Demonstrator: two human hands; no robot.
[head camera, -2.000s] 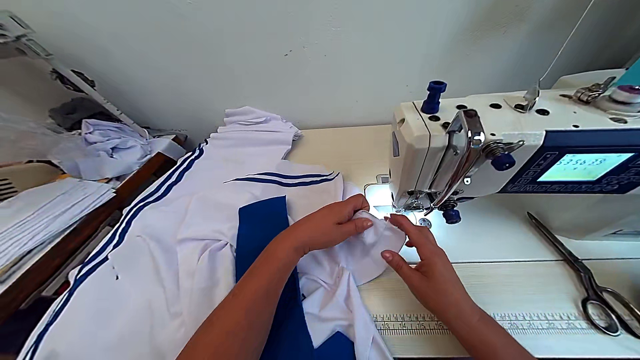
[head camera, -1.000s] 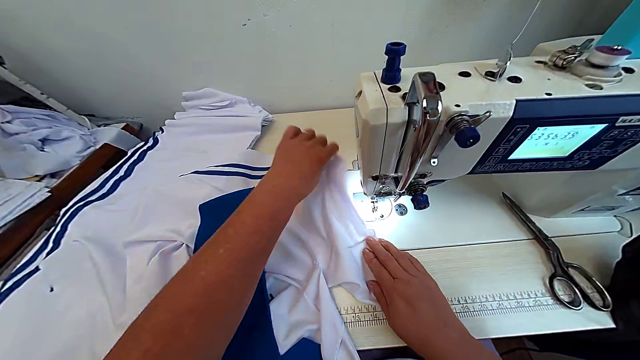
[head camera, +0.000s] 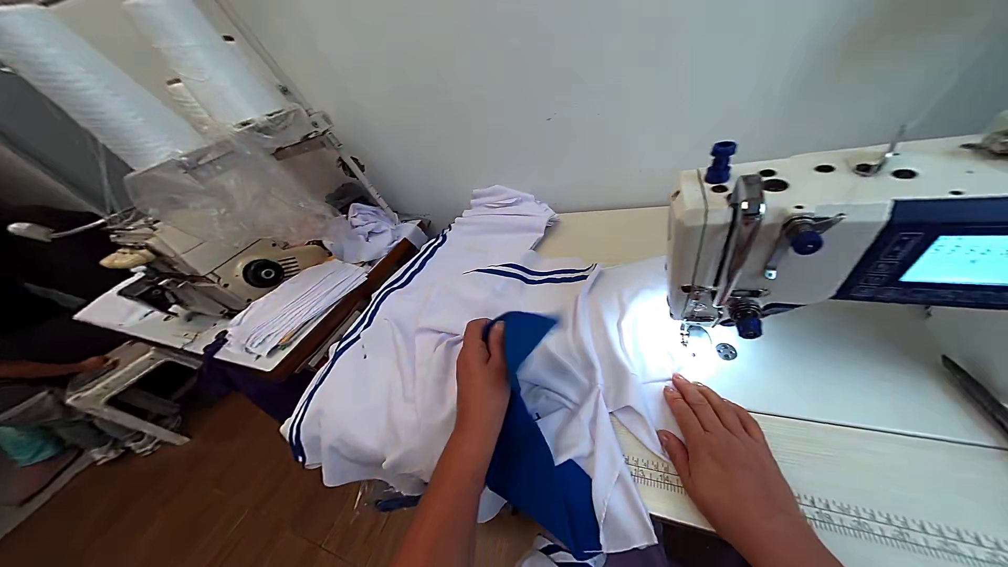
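Observation:
My left hand (head camera: 484, 378) grips the upper edge of a blue fabric piece (head camera: 524, 465), with part of it folded up over the fingers. My right hand (head camera: 720, 441) lies flat, its fingertips on the edge of the white fabric (head camera: 638, 339), just in front of the needle area. That white fabric reaches up to the lit presser foot of the sewing machine (head camera: 697, 315). A white garment with dark blue stripes (head camera: 409, 354) spreads to the left of the blue piece and hangs over the table's edge.
A measuring scale (head camera: 882, 524) runs along the table's front. Scissors (head camera: 976, 398) lie at the right, partly cut off by the frame. On the left stand another sewing machine (head camera: 244, 260), a stack of white pieces (head camera: 295, 303) and large thread cones (head camera: 87, 87). Part of another person shows at far left.
My left hand has moved from the white fabric near the needle to the blue piece and lifted its edge. My right hand remains by the white fabric's edge. The view has swung left.

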